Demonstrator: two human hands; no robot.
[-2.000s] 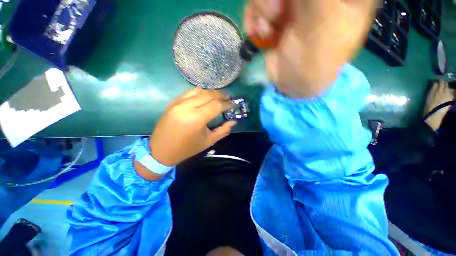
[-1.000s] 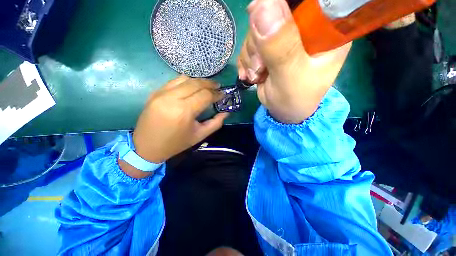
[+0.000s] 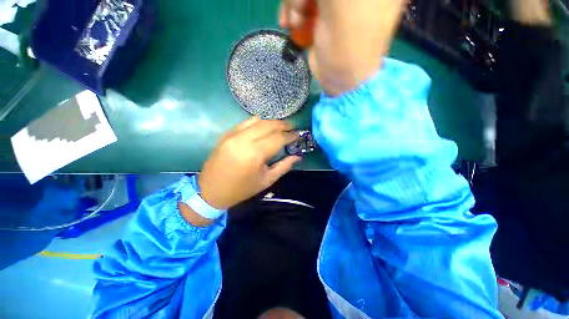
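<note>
My left hand [image 3: 249, 163] holds a small black housing assembly [image 3: 302, 142] between thumb and fingers near the bench's front edge. Its upper side looks metallic. My right hand [image 3: 349, 40] is blurred and cut off by the top edge. It grips the orange electric screwdriver [image 3: 304, 23], whose dark nose is over the right rim of the screw plate. The round screw plate [image 3: 268, 75] has a dark rim and a speckled silver face, and lies just beyond my left hand. The driver's tip is too blurred to tell whether it carries a screw.
A dark blue bin [image 3: 68, 47] with silvery parts stands at the upper left. A white sheet with a grey stepped area [image 3: 65, 134] lies at the left front. Dark trays [image 3: 452, 37] are at the upper right. Another person's dark sleeve [image 3: 530, 93] reaches over the bench at the right.
My right hand and the screwdriver have moved from the housing up to the screw plate's right rim. My left hand still holds the housing. The view has shifted, and the other person's arm has moved.
</note>
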